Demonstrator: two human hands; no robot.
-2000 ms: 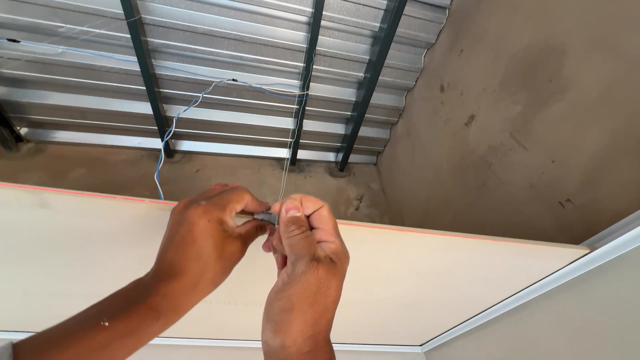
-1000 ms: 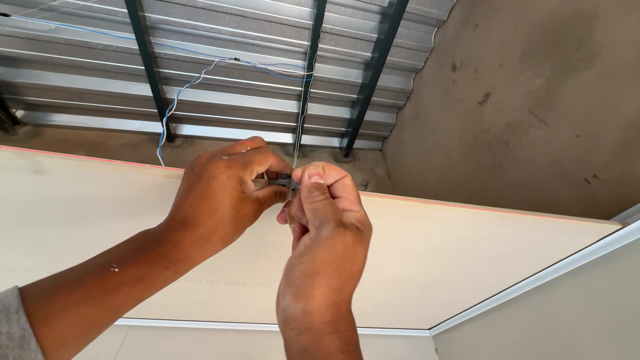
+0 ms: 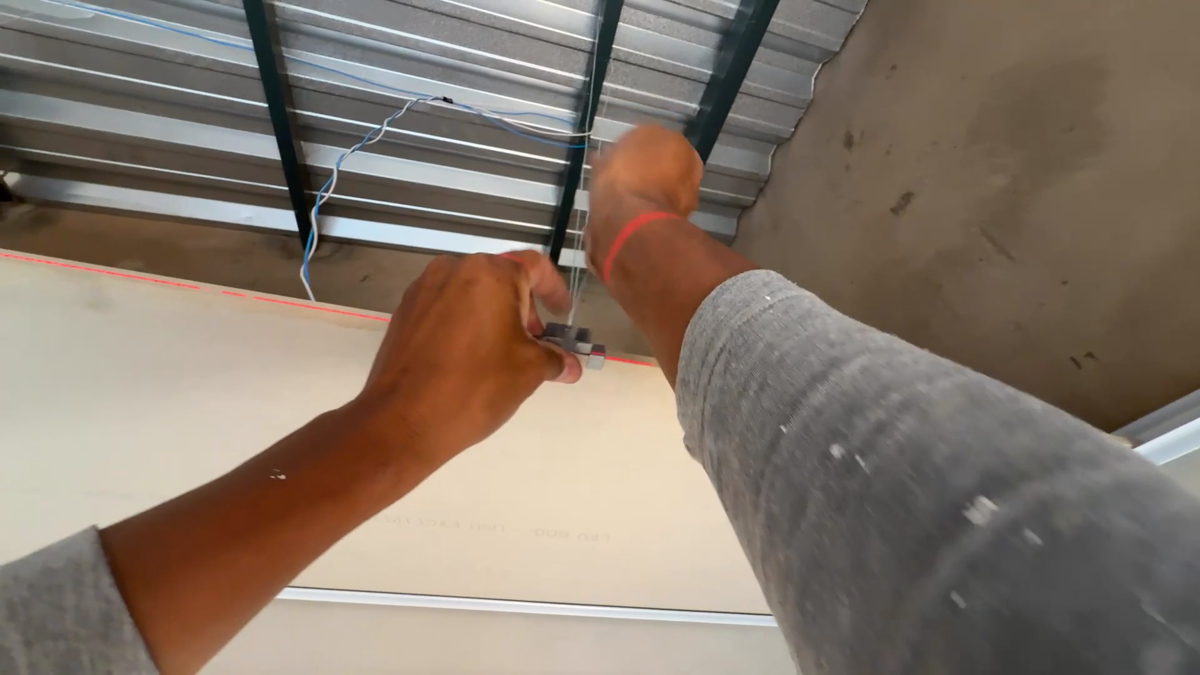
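Observation:
My left hand [image 3: 478, 328] pinches a small grey metal clip [image 3: 570, 339] between thumb and fingers at the edge of a pale ceiling board [image 3: 187, 375]. Thin wires [image 3: 578, 272] rise from the clip toward a dark steel roof beam [image 3: 586, 112]. Higher up and to the right, my right hand [image 3: 647, 178] is blurred beside these wires; its fingers are curled, and whether they hold a wire cannot be seen. A red laser line [image 3: 309, 307] runs along the board's edge and crosses my right wrist.
Corrugated metal roofing [image 3: 422, 56] lies overhead across dark beams. A blue and white cable [image 3: 323, 192] hangs down to the board's edge at the left. A rough plastered wall [image 3: 984, 187] stands at the right, with a white metal trim [image 3: 1172, 441] beside it.
My right hand has left the clip and moved up along the wires, its grey sleeve now in view. My left hand stays at the clip.

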